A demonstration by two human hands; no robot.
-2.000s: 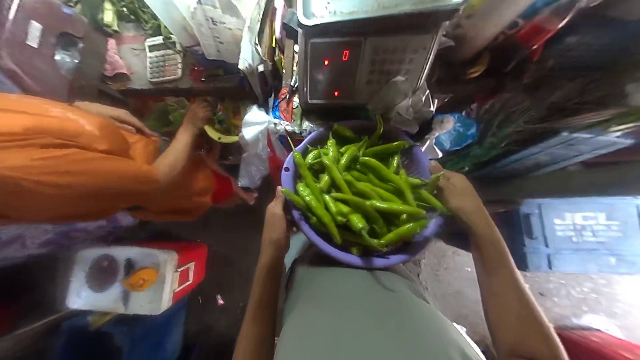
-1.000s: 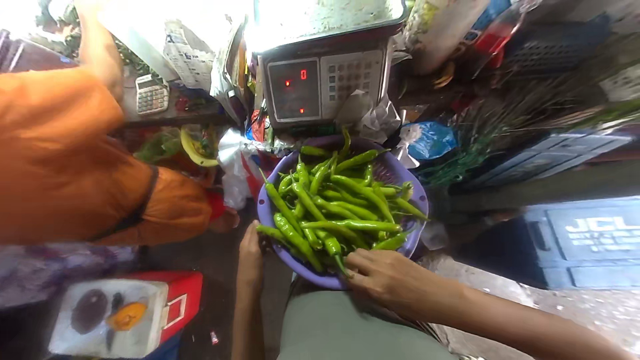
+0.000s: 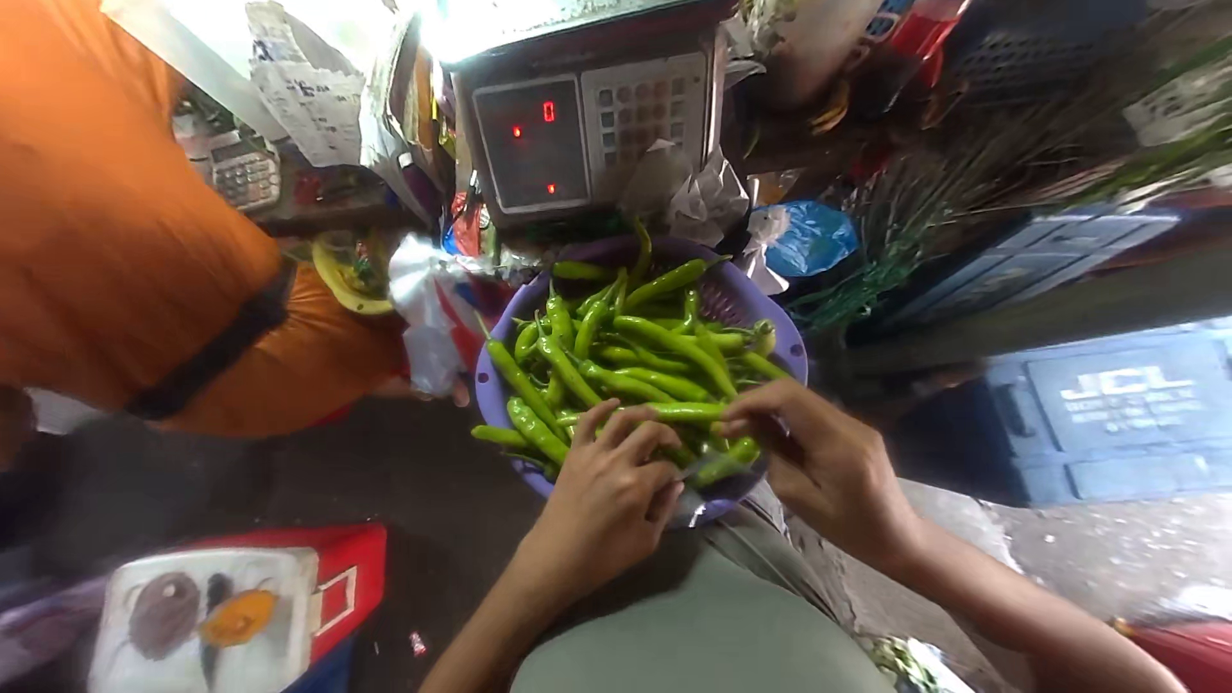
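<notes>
A purple plastic basket [image 3: 791, 351] full of long green chili peppers [image 3: 664, 346] rests against my front. Over its near edge, my left hand [image 3: 621, 476] has its fingers curled down at the peppers; what it grips is hard to tell. My right hand [image 3: 828, 462] lies at the basket's near right, thumb and fingers pinched at the end of one green pepper [image 3: 685, 412]. A bit of clear plastic [image 3: 695, 481] shows between both hands. Just beyond the basket stands a digital scale [image 3: 529, 144] with red lit digits.
A person in orange clothing [image 3: 144, 241] is at the left. A calculator [image 3: 245, 175], papers [image 3: 313, 106] and a plastic bag [image 3: 428, 318] lie near the scale. Blue knotted plastic [image 3: 813, 238] is right of the basket; a blue crate [image 3: 1126, 409] stands farther right, a red-and-white cooler [image 3: 351, 587] lower left.
My left hand has moved from the basket's left side onto the peppers at its near edge. My right hand, on the right rim two seconds ago, is now among the peppers.
</notes>
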